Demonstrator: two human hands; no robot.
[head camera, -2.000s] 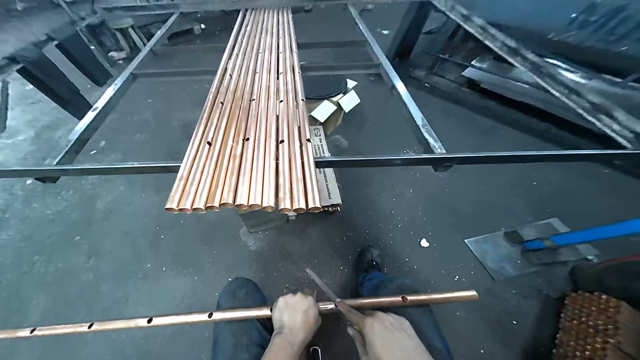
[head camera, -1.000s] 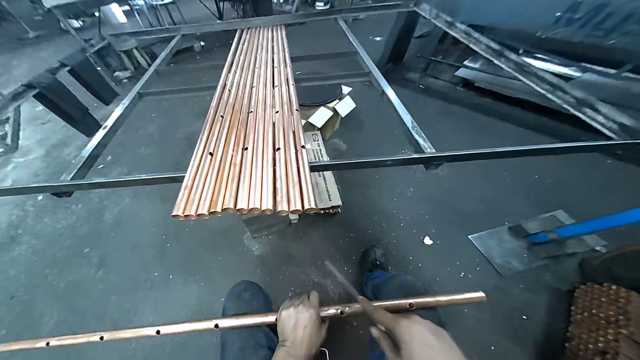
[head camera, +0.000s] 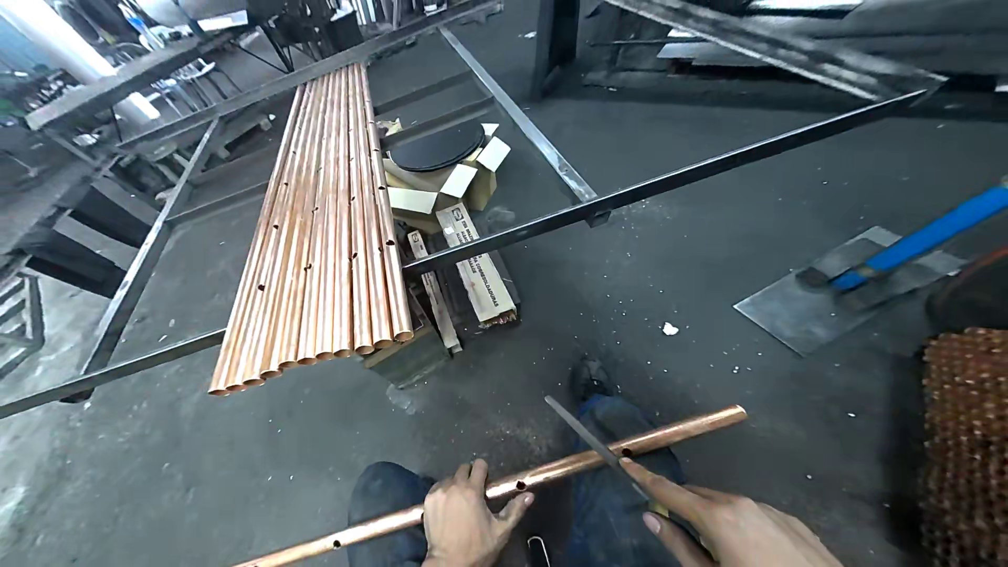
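A copper pipe with drilled holes lies slantwise across my thighs. My left hand is closed around it, between two of its holes. In my right hand is a hand file, gripped near its handle with the forefinger stretched along it. The file crosses the pipe beside the hole nearest the right end; whether it touches the metal cannot be told. Beyond my knees, a row of similar copper pipes with holes rests side by side on a steel frame.
The steel frame's bar crosses ahead of me. Under it are a long printed carton and an open cardboard box. A metal plate with a blue bar lies right; a stack of copper pieces stands at the right edge.
The view has turned and tilted. The file, earlier raised over the pipe, now crosses it at the hole nearest the right end. Both hands keep their holds.
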